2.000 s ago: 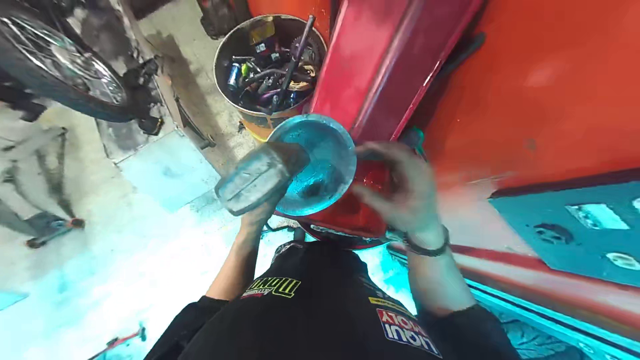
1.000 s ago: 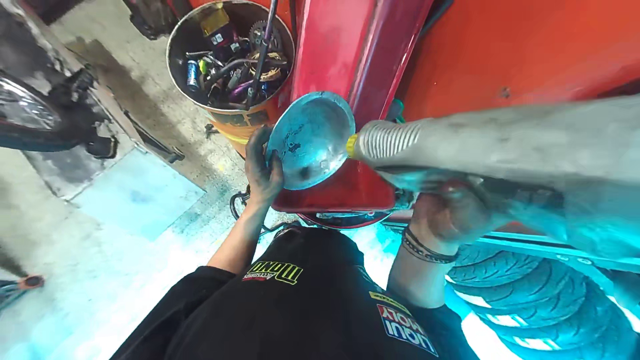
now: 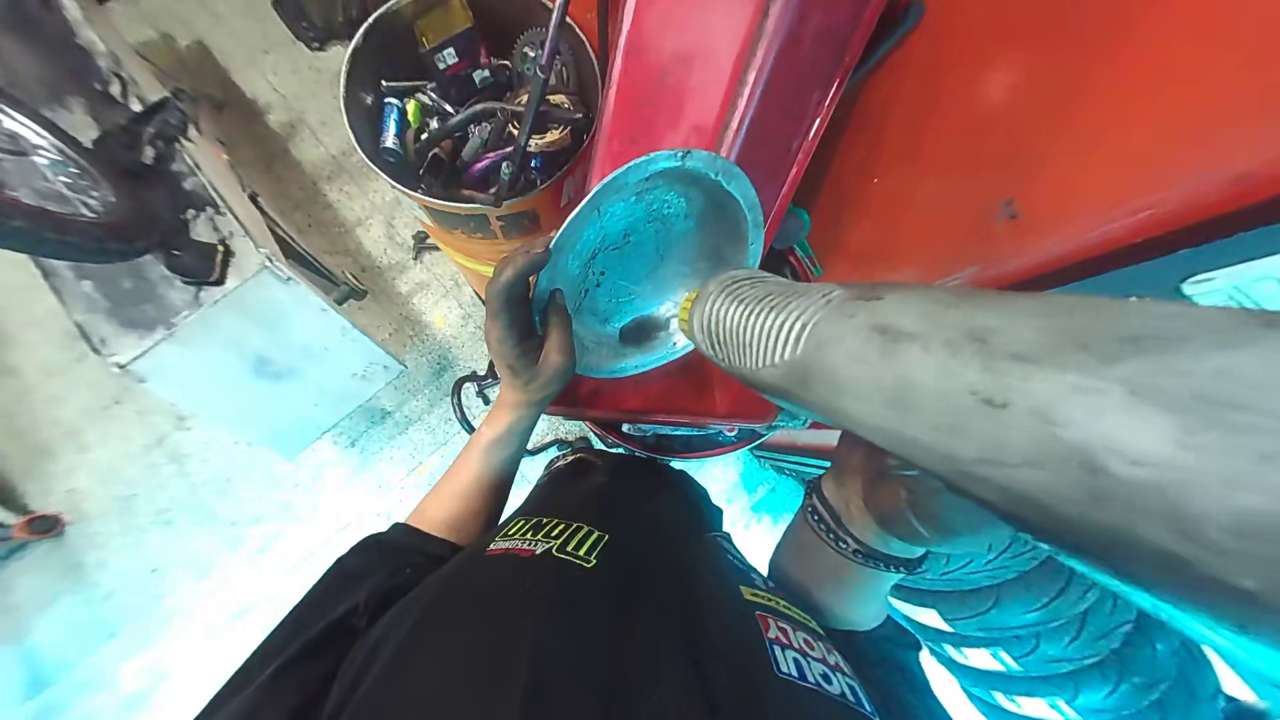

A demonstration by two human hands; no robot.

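Note:
My left hand (image 3: pixel 527 325), its fingers darkly soiled, grips the left rim of a round metal bowl (image 3: pixel 650 250) tilted above a red metal surface. A dark patch lies low inside the bowl. A large grey plastic container (image 3: pixel 1000 400) with a ribbed neck and a yellow spout tip points into the bowl from the right. My right hand (image 3: pixel 900 495), with a bracelet at the wrist, is under the container and holds it; the container hides most of its fingers.
Behind the bowl, a metal drum (image 3: pixel 475 205) holds scrap parts, a sprocket and a can. A red metal piece (image 3: pixel 680 80) rises beside it. Stacked tyres (image 3: pixel 1040 620) stand at lower right. At far left is a motorcycle wheel (image 3: pixel 50 175); a floor plate (image 3: pixel 265 360) lies nearer.
Two seconds ago a grey object was near my left hand and my right hand was spread beside the bowl. Now my left hand grips the bowl and my right holds the container, its spout over the bowl.

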